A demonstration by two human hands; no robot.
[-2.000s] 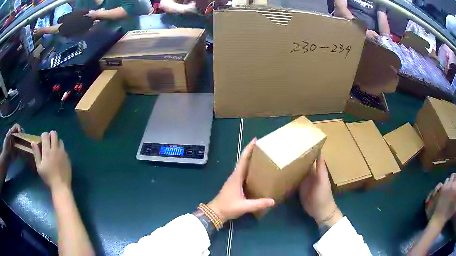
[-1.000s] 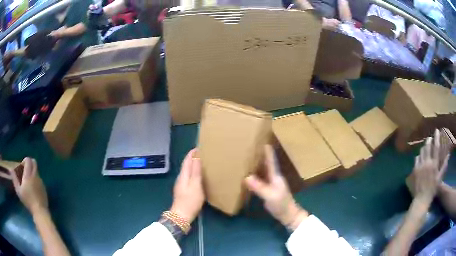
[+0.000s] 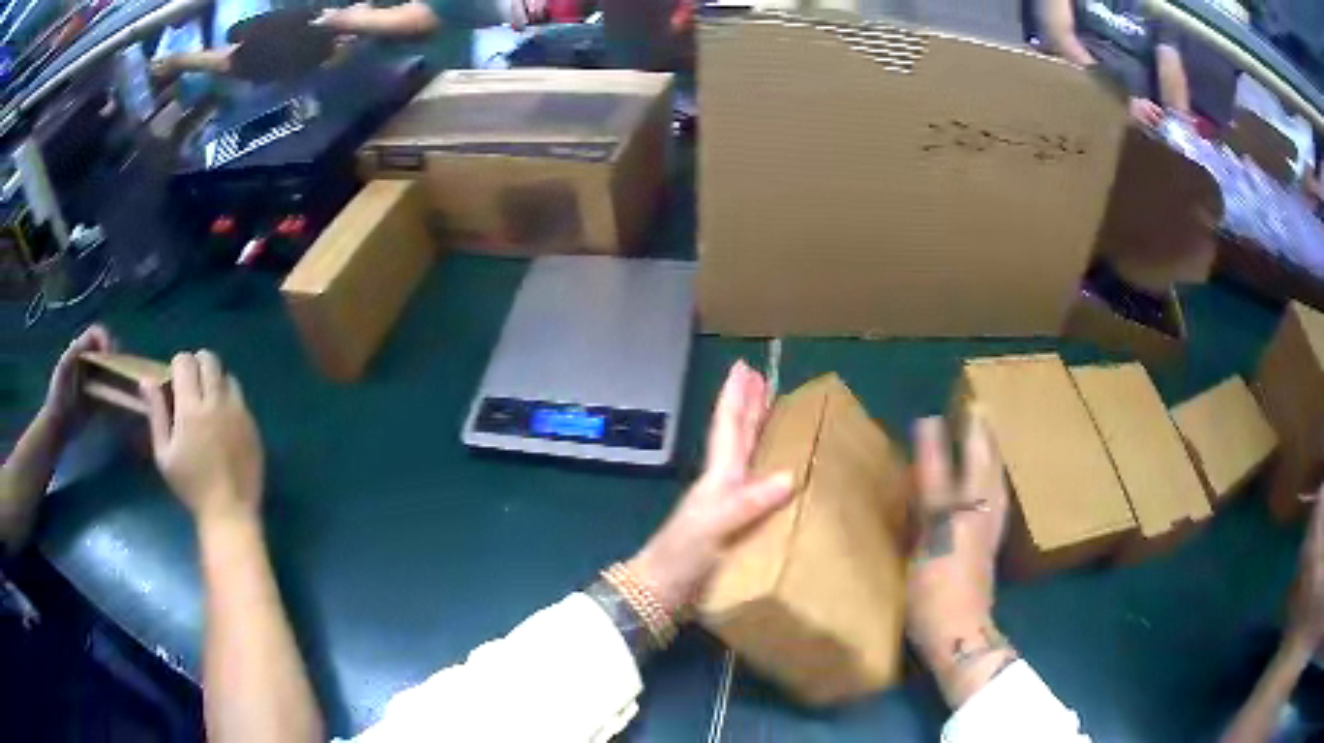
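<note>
A closed brown packed box (image 3: 820, 559) is tilted in front of me, to the right of the scale. My left hand (image 3: 719, 515) grips its left side, with the thumb over the upper face. My right hand (image 3: 955, 559) is upright along the box's right side, fingers extended and slightly blurred; I cannot tell if it touches the box. The digital scale (image 3: 593, 341) has a bare plate and lit blue digits, too blurred to read. Several waiting boxes (image 3: 1053, 457) lie in a row at the right.
A lone box (image 3: 363, 279) stands left of the scale, with a larger shipping carton (image 3: 516, 160) behind. A cardboard sign (image 3: 908, 203) stands at the back. Another person's hands (image 3: 182, 436) hold a box at the left. Another person's arm is at the right edge.
Between my hands, the box has been turned and tilted, showing different faces. My right hand's fingers are now straightened beside it. The view has shifted from frame to frame.
</note>
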